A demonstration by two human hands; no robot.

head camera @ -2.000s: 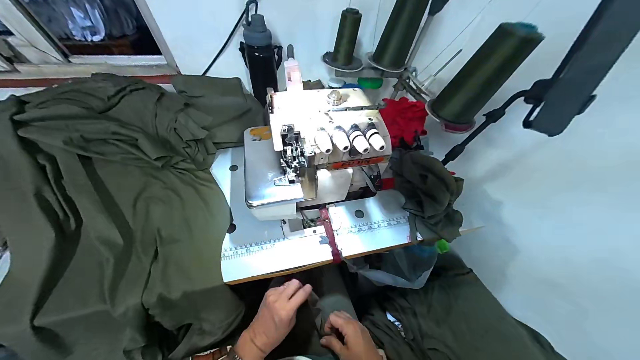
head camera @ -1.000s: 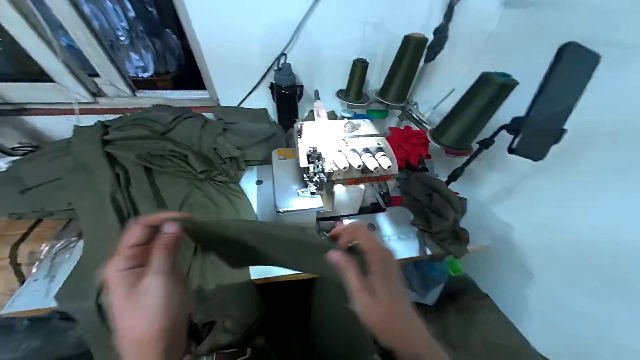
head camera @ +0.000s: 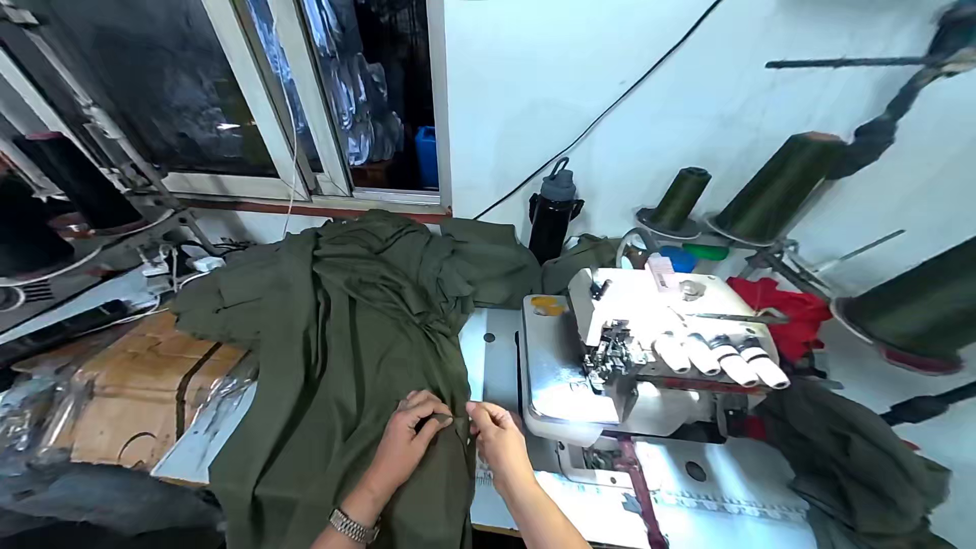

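Observation:
A large pile of dark green cloth (head camera: 358,328) covers the table to the left of an overlock sewing machine (head camera: 648,335). My left hand (head camera: 415,431) pinches the edge of this cloth between thumb and fingers, with a metal-band watch on the wrist. Close to its right, my right hand (head camera: 496,435) has its fingertips closed at the same cloth edge. Both hands are just left of the machine's metal plate (head camera: 568,358). The machine's needle and presser foot area (head camera: 610,354) is lit and has no cloth visible in it.
Green thread cones (head camera: 679,200) stand behind the machine, near a dark bottle (head camera: 553,213). Red cloth (head camera: 785,313) and more green cloth (head camera: 854,450) lie at the right. A cardboard box (head camera: 137,389) is at the left, below a sliding window (head camera: 320,99). A black cable (head camera: 610,107) crosses the wall.
One second ago my hands held a strip of green cloth stretched apart between them; now they are close together at the cloth's edge. The view has swung left.

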